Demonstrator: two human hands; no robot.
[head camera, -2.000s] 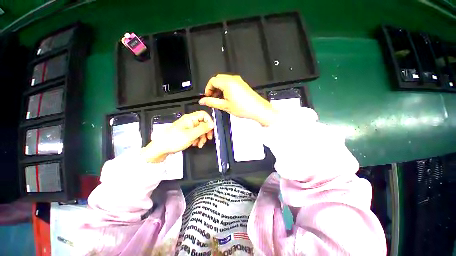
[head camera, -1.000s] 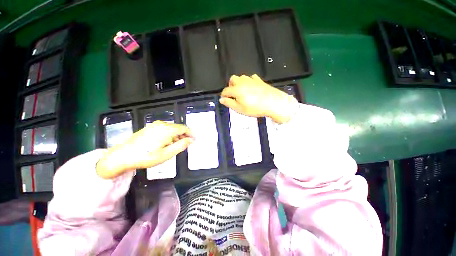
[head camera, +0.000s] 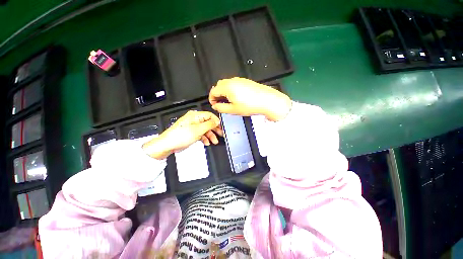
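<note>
A lit smartphone (head camera: 237, 144) stands tilted, partly lifted out of a slot of the near phone tray (head camera: 219, 164). My right hand (head camera: 249, 98) is closed at its upper end, fingertips curled and partly hidden. My left hand (head camera: 185, 132) is beside its left edge, fingers bent; whether they grip it cannot be told. Another lit phone (head camera: 193, 163) lies in the slot to the left. More lit phones lie farther left and at the right, partly covered by my hands and sleeves.
The far phone tray (head camera: 180, 63) holds a dark phone (head camera: 145, 73) and a small pink device (head camera: 103, 60) at its left end. A left-hand tray (head camera: 51, 126) holds a column of grey-screened phones. A right-hand tray (head camera: 376, 48) holds dark phones. Black perforated crates (head camera: 431, 177) stand lower right.
The phone right of the middle slot, lying flat a second ago, is now raised and tilted. My left hand has moved right to it. The view has shifted, so the trays appear farther left.
</note>
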